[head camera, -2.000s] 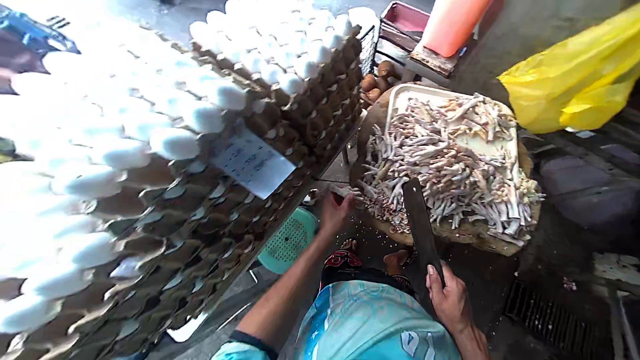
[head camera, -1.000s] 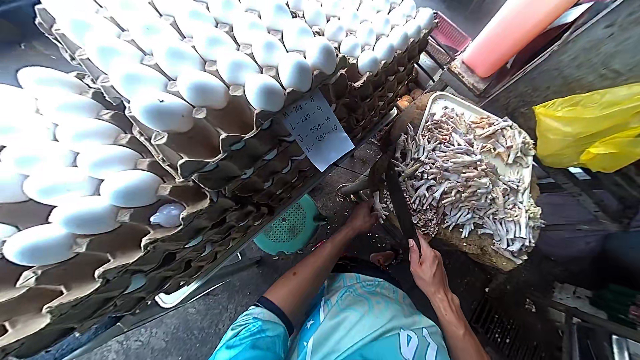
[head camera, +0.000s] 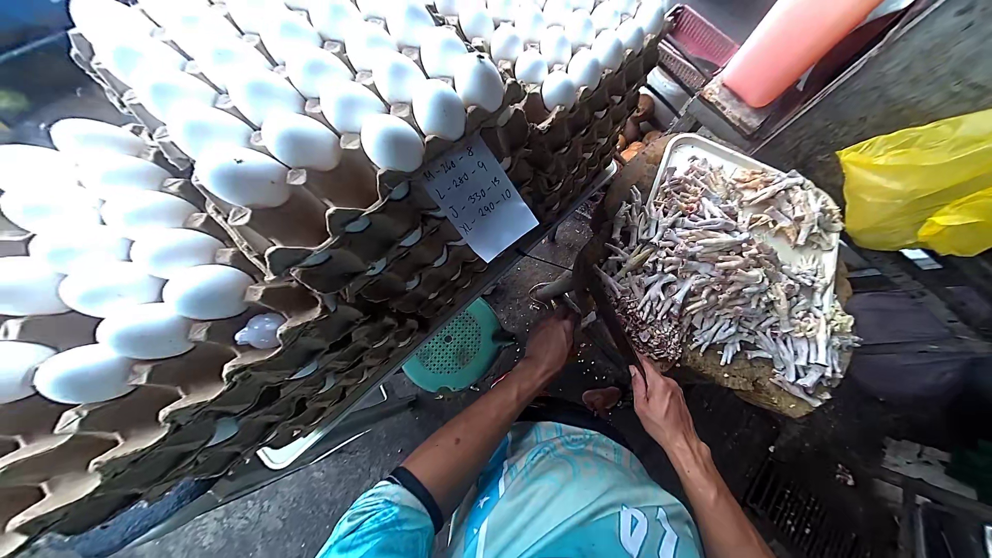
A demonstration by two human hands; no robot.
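My right hand [head camera: 659,399] grips the handle end of a long dark blade, a cleaver or large knife [head camera: 612,318], which points up and away from me. My left hand [head camera: 552,341] is beside the blade at the near left edge of a round wooden block [head camera: 775,387]; its fingertips are in shadow, and what they touch or hold cannot be told. A curved pale piece [head camera: 552,290] lies just beyond the left fingers. A big heap of chicken feet [head camera: 697,256] covers the block and a cream plastic tray [head camera: 674,143], with small chopped bits near the blade.
Stacked cardboard trays [head camera: 325,232] of white eggs [head camera: 391,142] fill the left, with a handwritten paper [head camera: 480,198] attached. A green perforated stool [head camera: 453,349] stands below them. A yellow plastic bag [head camera: 922,182] hangs at right. Behind are a salmon-coloured container [head camera: 798,46] and a red basket [head camera: 701,35].
The blade was nearly upright beside the feet two seconds ago; now it slants toward the left hand. The view has shifted, showing more of the eggs.
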